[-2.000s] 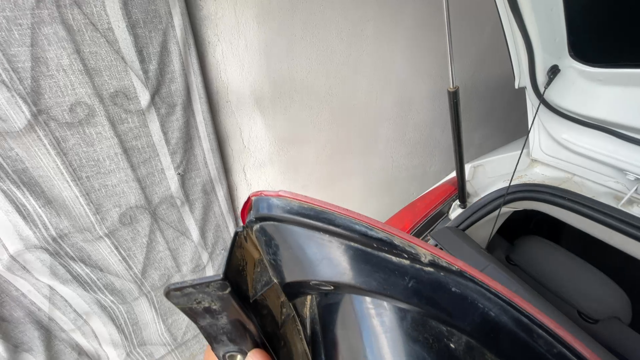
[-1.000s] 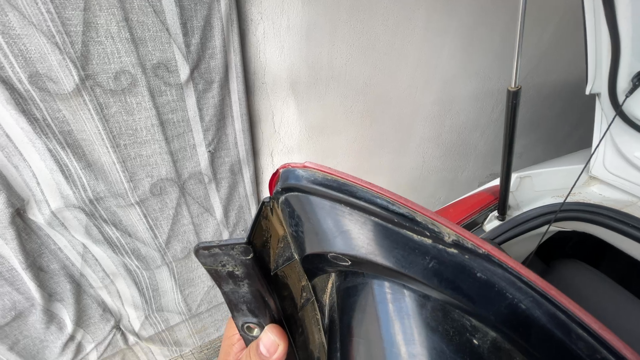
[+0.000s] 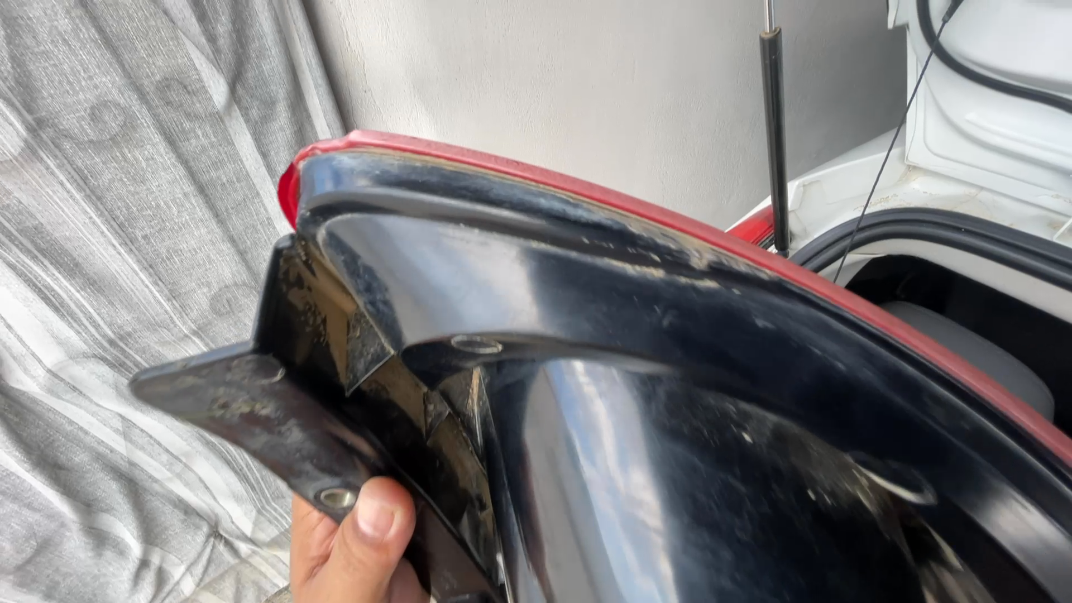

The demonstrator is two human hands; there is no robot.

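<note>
A car's tail light unit, with a glossy black plastic back housing and a red lens along its upper edge, fills the middle and right of the head view. Dried dirt marks the housing near the lens and the left corner. My left hand, at the bottom left of centre, pinches the unit's black mounting flange, the thumb lying beside a metal-lined hole. The fingers behind the flange are mostly hidden. My right hand does not show.
At the right stands a white car with its tailgate raised, a black gas strut and the rubber-edged trunk opening. Another red light shows on the body. A grey curtain hangs at left beside a pale wall.
The tail light unit fills more of the view and its flange now points further left. More of my left hand shows than two seconds ago, still on the flange.
</note>
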